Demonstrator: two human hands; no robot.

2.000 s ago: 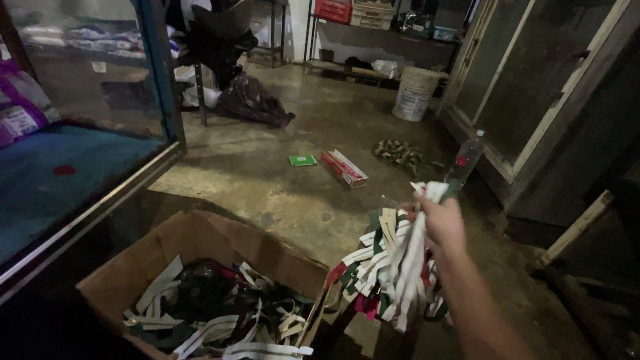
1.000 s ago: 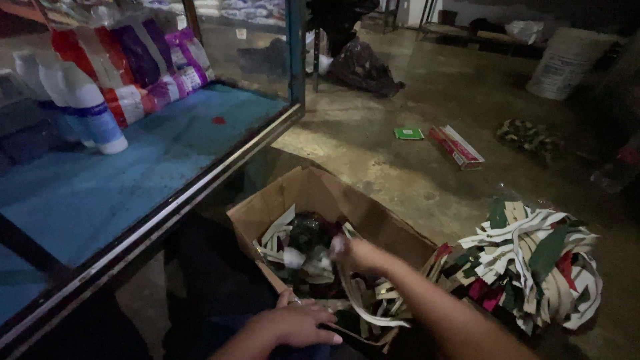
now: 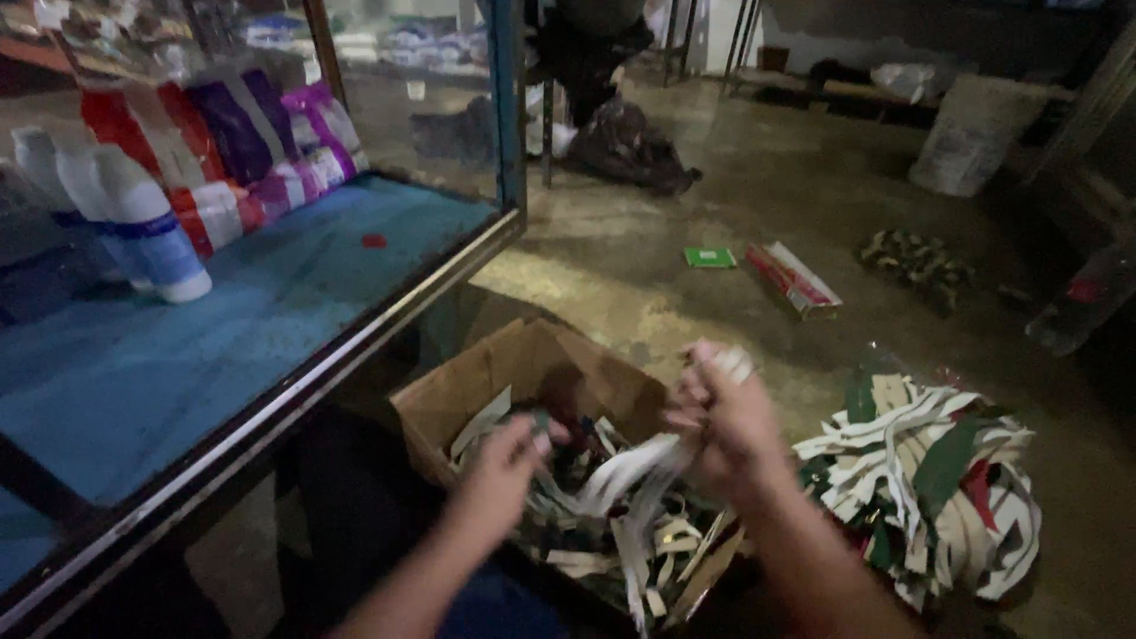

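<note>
My right hand (image 3: 728, 404) is raised over the right side of a cardboard box (image 3: 470, 373), closed on a bunch of white zippers (image 3: 635, 470) that hang down into the box. Over the box's left part is my left hand (image 3: 510, 461), blurred, its fingertips close to dark green material; whether it grips any is unclear. White, beige and dark zippers fill the box. On the floor to the right lies a pile of zippers (image 3: 923, 479) in white, beige, green and red, apart from my hands.
A glass display case with a blue shelf (image 3: 266, 302) stands at left, holding white bottles (image 3: 151, 222) and plastic packs. On the floor are a green packet (image 3: 709, 257), a red and white carton (image 3: 792, 280), a coiled bundle (image 3: 919, 262), a clear bottle (image 3: 1078, 302) and a white bucket (image 3: 972, 133).
The zippers held in my right hand two seconds ago lie on the floor pile. Since a second ago, that hand has risen out of the box with white zippers, and my left hand has moved over the box.
</note>
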